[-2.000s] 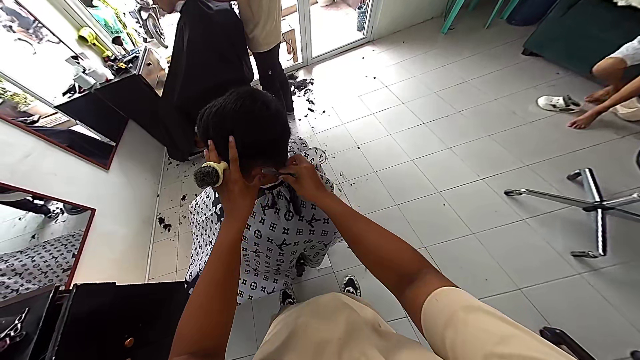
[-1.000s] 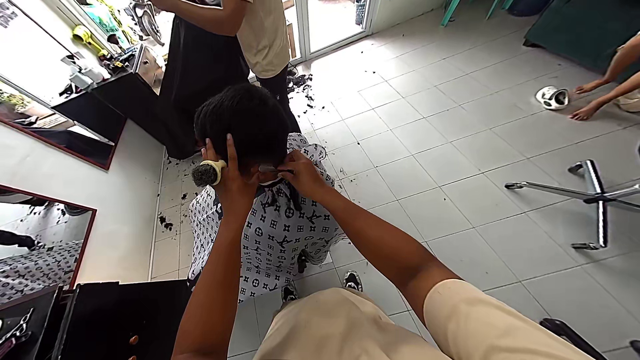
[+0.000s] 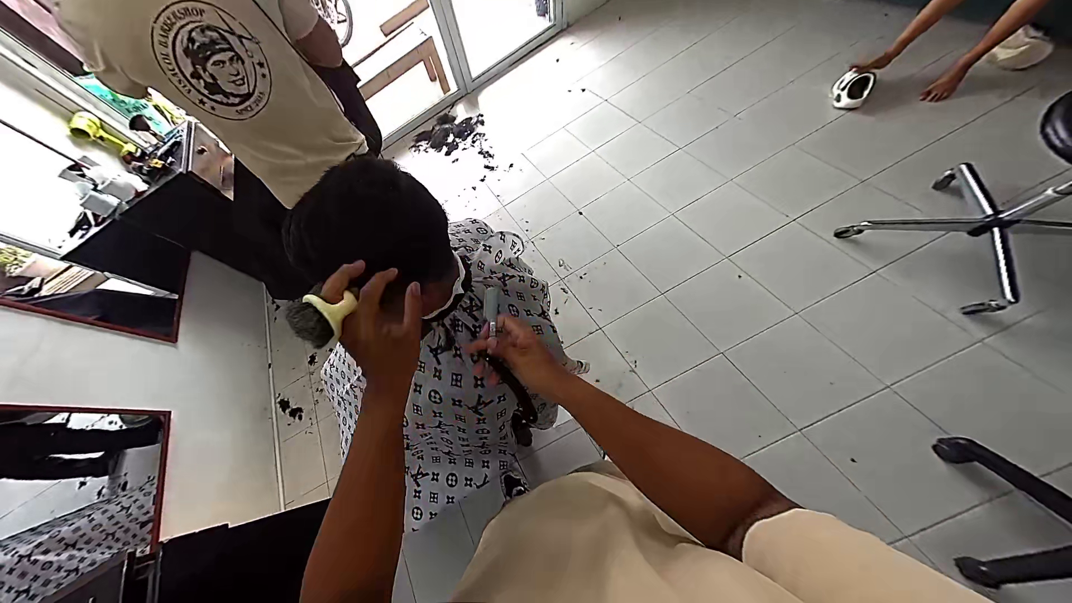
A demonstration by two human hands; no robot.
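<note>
A seated person's head with short dark hair (image 3: pixel 373 213) is at centre left, above a white patterned barber cape (image 3: pixel 456 419). A white strip runs round the neck. My left hand (image 3: pixel 381 327) rests with spread fingers on the side of the head and holds a neck brush (image 3: pixel 322 318) with a pale handle and grey bristles. Just right of the neck, my right hand (image 3: pixel 519 352) grips a straight razor (image 3: pixel 492 311); its metal blade part points up and its dark curved handle hangs down. The razor is apart from the skin.
A co-worker in a beige shirt (image 3: pixel 243 92) stands beyond the seated person. Mirrors and a dark counter (image 3: pixel 134 209) line the left wall. Cut hair (image 3: pixel 452 134) lies on the tiled floor. Wheeled chair bases (image 3: pixel 992 222) stand at the right; another person's bare feet are at the upper right.
My right hand has moved away from the neck with the razor. The seated person's head now looks more tilted. The co-worker has moved to the left. The view has shifted closer.
</note>
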